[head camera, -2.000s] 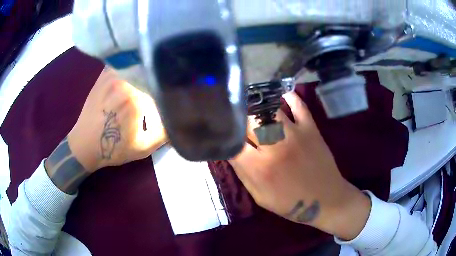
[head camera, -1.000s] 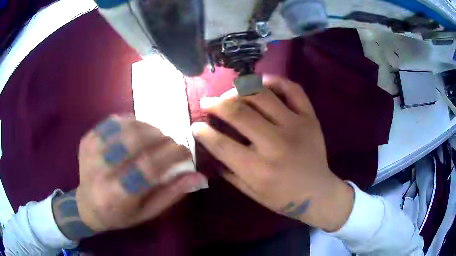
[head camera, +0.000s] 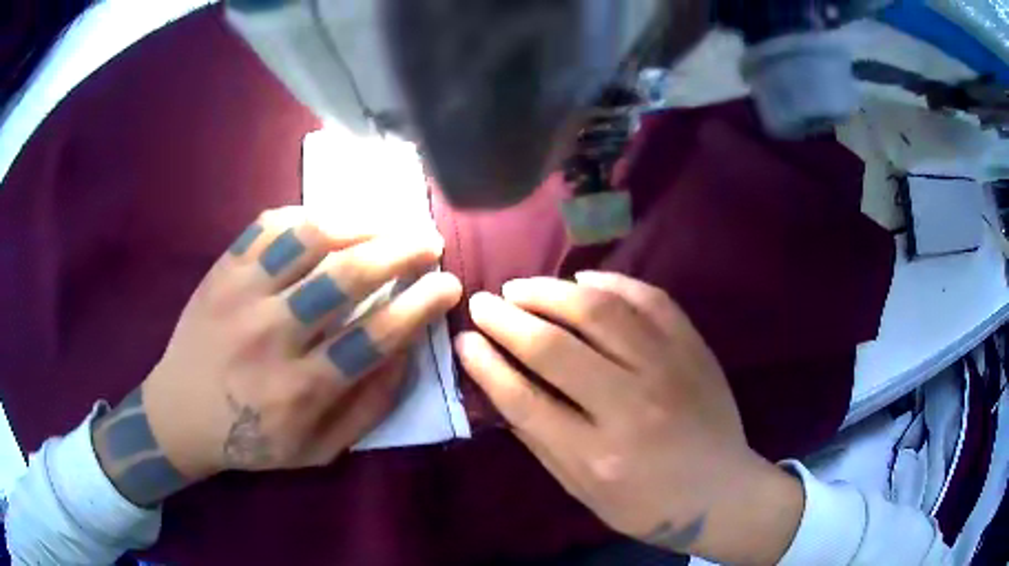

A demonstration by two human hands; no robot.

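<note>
A maroon garment panel [head camera: 122,254] lies spread under the sewing machine head. A white pocket piece [head camera: 360,182] with a dark line along its right edge lies lengthwise on it, brightly lit at its far end. My left hand [head camera: 299,343] lies across the white piece, fingertips near its right edge. My right hand [head camera: 620,409] rests on the maroon cloth just right of that edge, fingers bent and close together. The fingertips of both hands nearly meet. A grey-green tab [head camera: 597,218] is beyond my right fingers. The machine's dark front part hides the needle area.
The blurred machine head [head camera: 487,100] fills the top middle. A grey knob [head camera: 802,88] is at upper right. A small grey square [head camera: 946,216] lies on the white table [head camera: 918,348] at right. White-and-maroon pieces hang below right.
Since one second ago my left hand has moved up and flattened over the white piece, uncovering its near end. My right hand has moved slightly down and right. The machine head appears shifted in view.
</note>
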